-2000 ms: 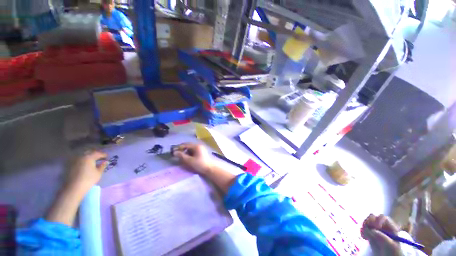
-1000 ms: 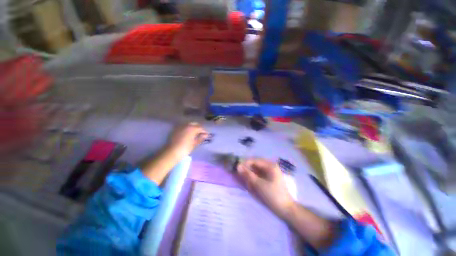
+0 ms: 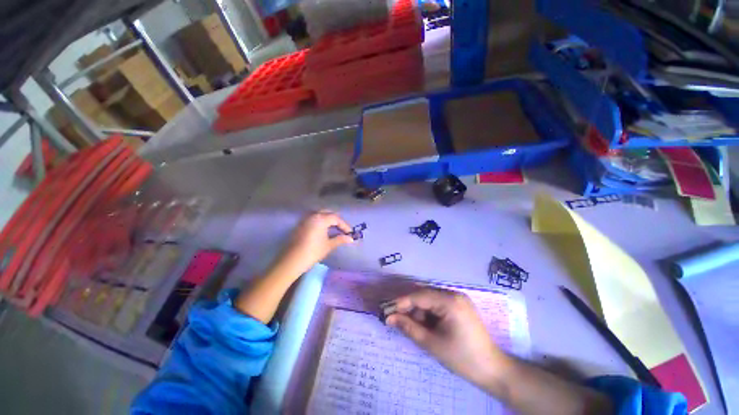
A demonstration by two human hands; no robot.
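Note:
My left hand (image 3: pixel 322 237) is on the bench left of the parts, fingertips closed on small dark frame parts (image 3: pixel 356 232). My right hand (image 3: pixel 442 324) is over the record form pad (image 3: pixel 365 369) and pinches a small dark part (image 3: pixel 387 309) between thumb and finger. A single frame part (image 3: pixel 390 259) lies between the hands. A small pile (image 3: pixel 425 231) lies behind it, and a larger pile of frame parts (image 3: pixel 508 273) lies to the right. The pad lies on pink sheets (image 3: pixel 348 285) with a rolled pale blue cover (image 3: pixel 304 316) at the left.
A black round object (image 3: pixel 449 190) and a small brassy part (image 3: pixel 370 194) stand before the blue divided bin (image 3: pixel 397 172). A black pen (image 3: pixel 604 328) and yellow strip (image 3: pixel 616 300) lie right. Blue file trays (image 3: pixel 595 105) stand rear right, red trays (image 3: pixel 365 61) behind, a clear compartment tray (image 3: pixel 121 280) left.
The view has swung left and down. My right hand has moved from beside the piles to over the pad, holding a small part. My left hand stays at the left parts.

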